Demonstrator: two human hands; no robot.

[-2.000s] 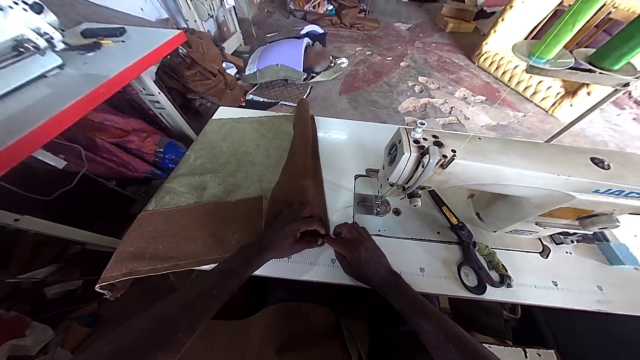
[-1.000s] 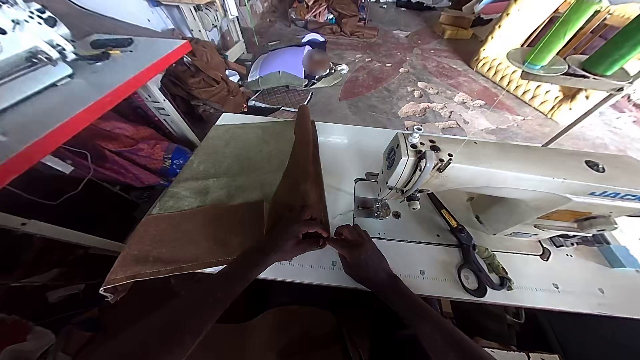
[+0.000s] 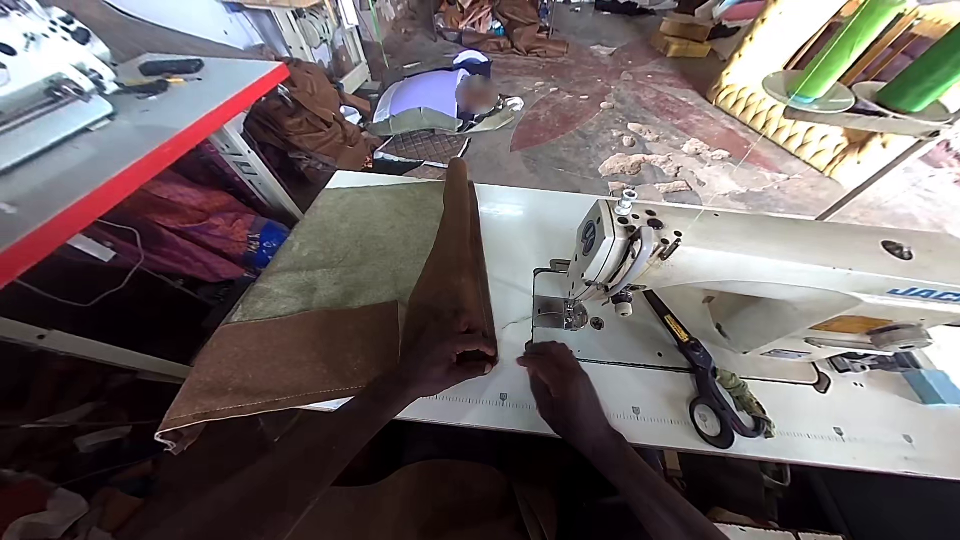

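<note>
A brown and grey-green fabric piece [image 3: 337, 255] lies on the white sewing table left of the industrial sewing machine [image 3: 787, 262], its right part folded over into a brown strip. My left hand [image 3: 446, 360] grips the near corner of that folded strip. My right hand [image 3: 555, 379] rests just to the right, apart from the fabric, near the needle plate [image 3: 555, 311]; its fingers are bent, and whether they hold anything is unclear. A thin thread runs between the fabric edge and the needle area. Black-handled scissors [image 3: 701, 375] lie under the machine arm, with a green cloth scrap [image 3: 742, 397] at their handles.
A red-edged table [image 3: 225, 94] with another machine stands at the left. Green thread cones [image 3: 844, 52] stand at the upper right. Beyond the table, a person's blurred head and light purple clothing show near the floor. A light blue block [image 3: 930, 386] sits at the right.
My right hand has moved right, away from the fabric corner where both hands were close together. My left hand stays at the corner.
</note>
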